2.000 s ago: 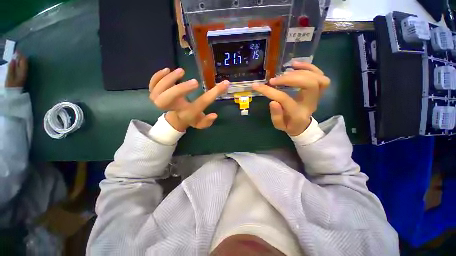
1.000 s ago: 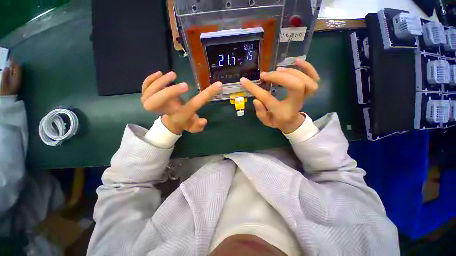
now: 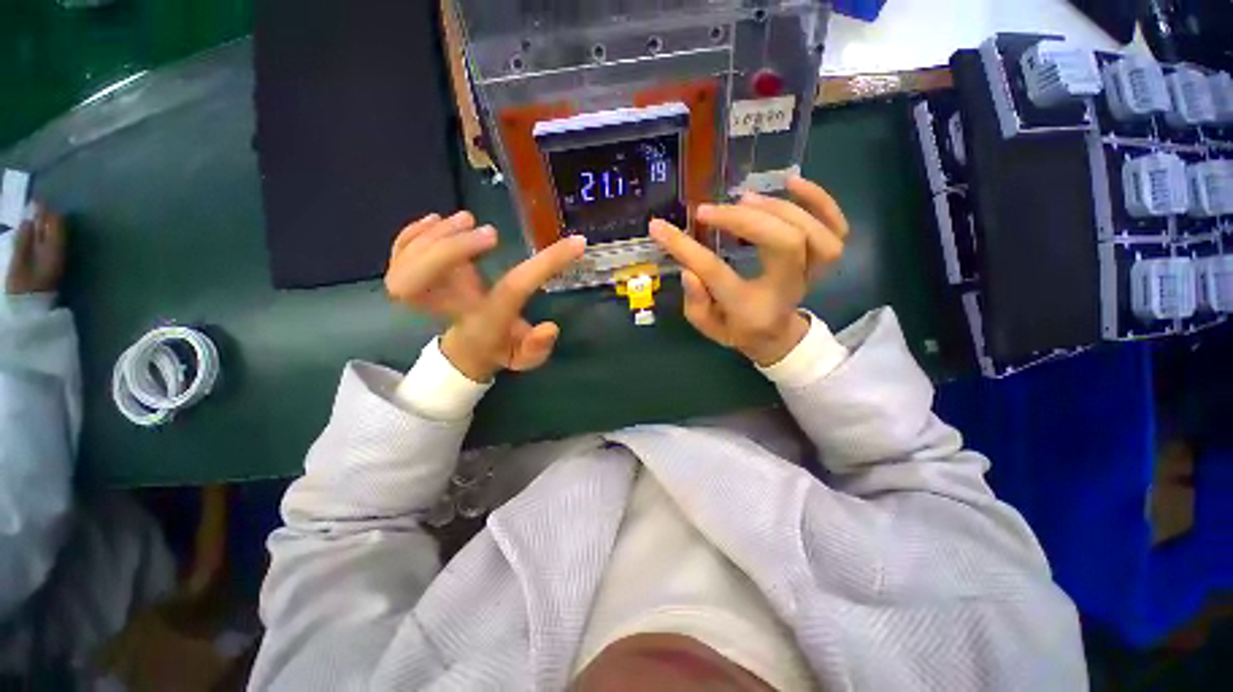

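Note:
A square display unit with a black front and lit white-blue digits sits in the orange-brown nest of the clear test fixture. My left hand is bare and holds nothing; its index fingertip is at the unit's lower left corner. My right hand is bare and holds nothing; its index fingertip is at the lower right part of the screen. Whether the fingertips press cannot be told. A yellow connector with a white tip is at the fixture's front edge, between my hands.
A black foam sheet lies left of the fixture. White cable coils lie farther left, near another person's hand. At right, a tray holds several units with vented backs, partly under black foam. A red button is on the fixture.
The view has shifted, so the fixture appears farther left. My right index finger has moved left along the screen's lower edge. The small number on the display has changed.

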